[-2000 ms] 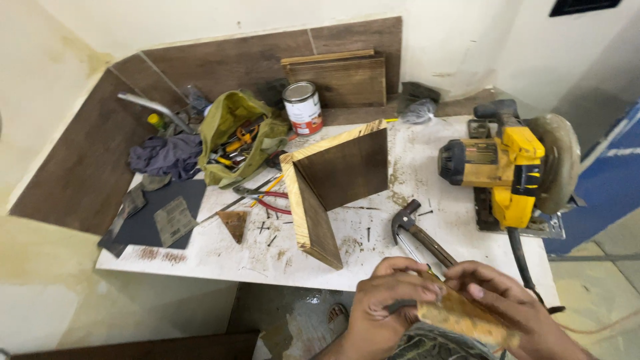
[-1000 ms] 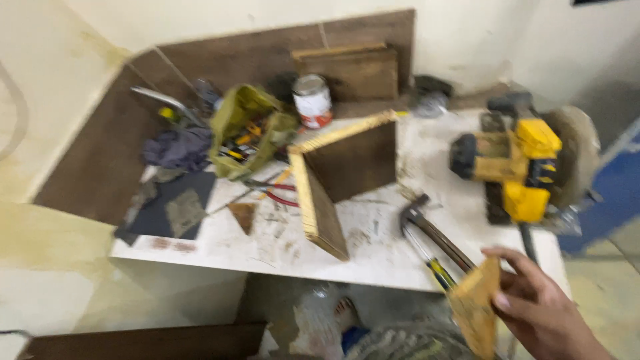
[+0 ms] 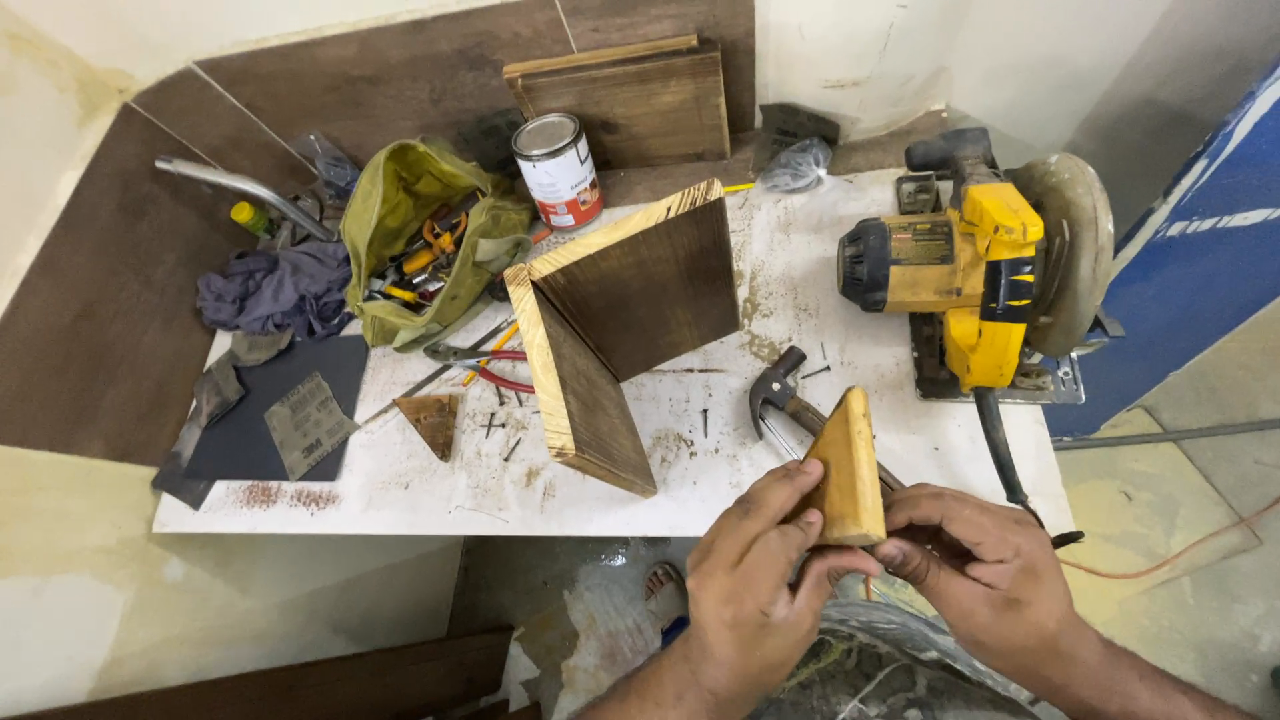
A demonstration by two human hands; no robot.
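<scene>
A small wedge-shaped wooden block (image 3: 850, 480) is held up in front of the table's near edge. My left hand (image 3: 765, 560) grips its left side, and the fingertips of my right hand (image 3: 975, 560) touch its lower right edge. Just behind the block lies a claw hammer (image 3: 775, 385), its handle partly hidden by the block and my hands. Two joined wooden boards (image 3: 640, 290) stand in a V shape at the middle of the white table (image 3: 400, 505). A small triangular wood piece (image 3: 430, 422) and several loose screws (image 3: 705, 422) lie near them.
A yellow circular saw (image 3: 950, 255) stands at the right, its cord hanging over the edge. An olive tool bag (image 3: 410, 240), a paint can (image 3: 558, 172), a dark cloth (image 3: 275, 290), red-handled pliers (image 3: 480, 360) and sandpaper (image 3: 308, 425) occupy the left and back. Boards (image 3: 640, 105) lean on the wall.
One second ago only my right hand showed, holding the block low at the right. Now both hands are on it, and it stands more to the left of the saw.
</scene>
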